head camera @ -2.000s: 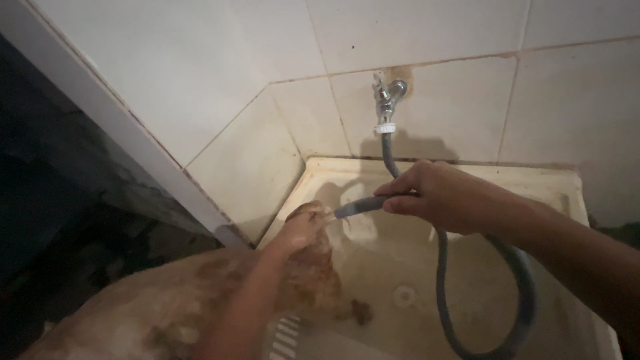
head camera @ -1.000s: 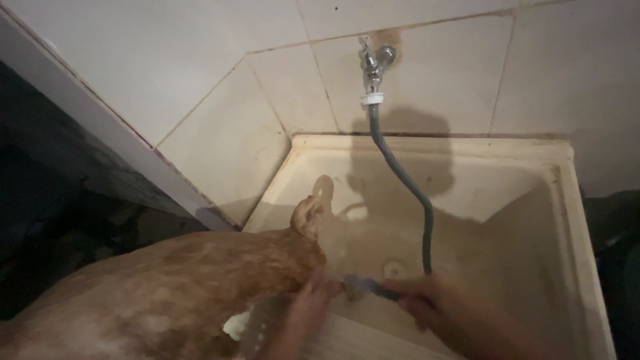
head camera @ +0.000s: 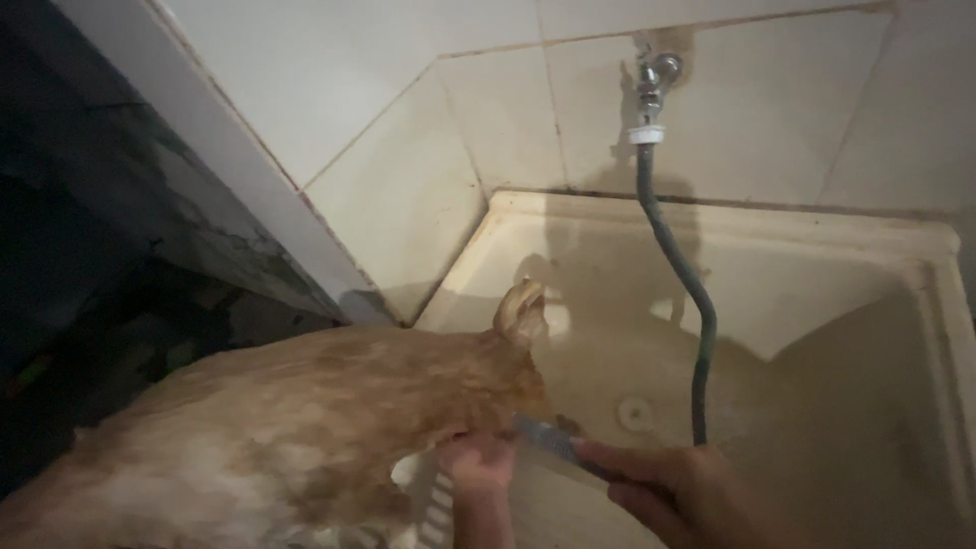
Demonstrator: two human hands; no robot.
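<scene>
A wet, light brown dog point(head camera: 328, 412) reaches from the lower left over a cream-coloured sink point(head camera: 724, 206), with one ear raised. My right hand point(head camera: 671, 488), lower right of centre, grips a grey hose point(head camera: 686, 282) close to its free end, which points at the dog's head and neck. The hose hangs from a metal tap point(head camera: 650, 91) by a white fitting; its middle length drops out of sight behind my right hand. My left hand point(head camera: 480, 457) is against the underside of the dog's neck or head, its fingers partly hidden in the fur.
Behind the sink rises a pale tiled wall point(head camera: 732, 122) with stained joints. A drain fitting point(head camera: 634, 414) lies in the basin. Beside the dog's chest is a ribbed washboard part point(head camera: 436, 511). A wall edge point(head camera: 252, 168) slants down at the left, with a dark area beyond it.
My left hand has gone from the dog's raised ear to below its head or neck. My right hand has brought the hose end lower, and the hose's loop no longer shows.
</scene>
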